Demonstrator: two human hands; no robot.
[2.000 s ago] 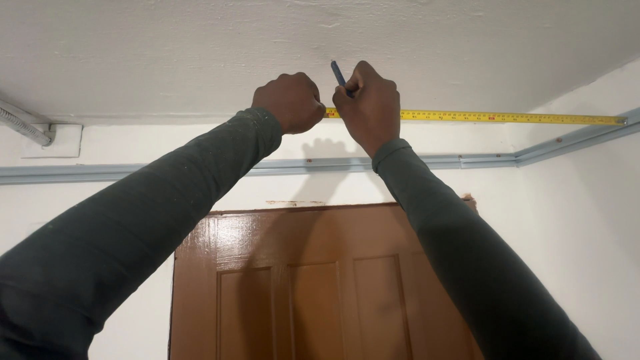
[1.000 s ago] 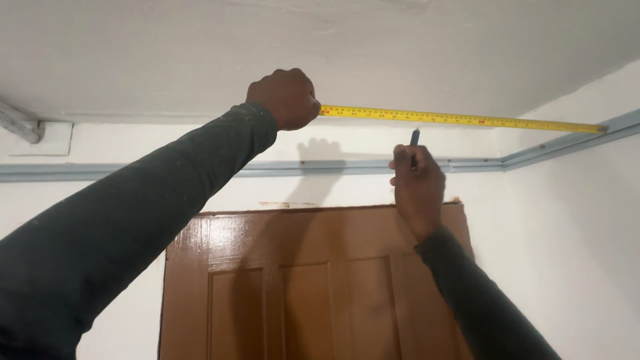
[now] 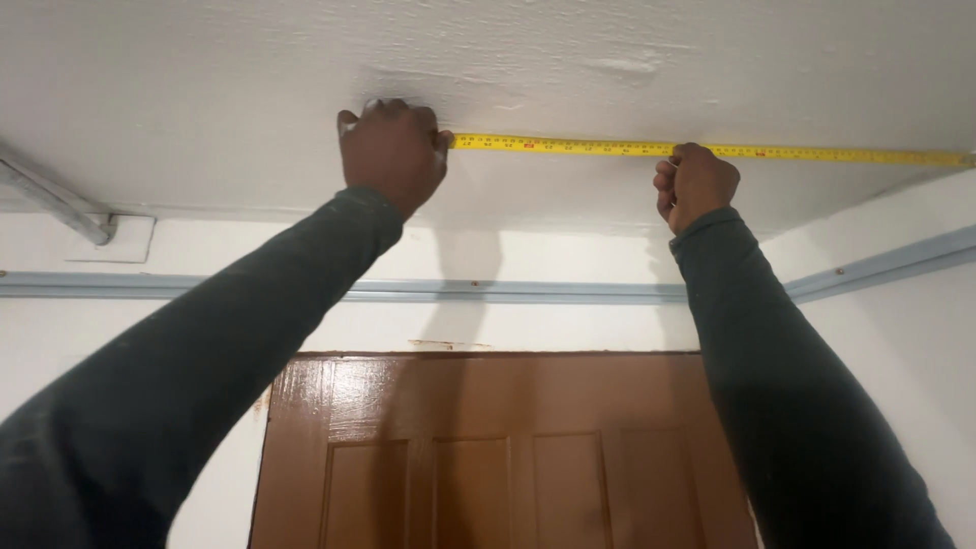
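Observation:
A yellow tape measure blade [image 3: 564,145] stretches across just under the white ceiling, its far right end at the top of the right-hand wall. My left hand [image 3: 394,156] is closed around the blade's left end, close to the ceiling; the tape's case does not show. Farther right, my right hand [image 3: 698,183] touches the blade with its fingers at the lower edge. Whether a pencil is still in this hand cannot be made out, as the fingers hide its inside.
A metal channel [image 3: 534,292] runs along the wall above a brown panelled door [image 3: 473,396] and turns onto the right wall. At the left, a grey pipe [image 3: 57,200] meets a square plate [image 3: 133,238] beneath the ceiling.
My right hand, below the tape with a dark pencil one second ago, has moved up to the blade. My left hand stays at the blade's left end. The view has shifted.

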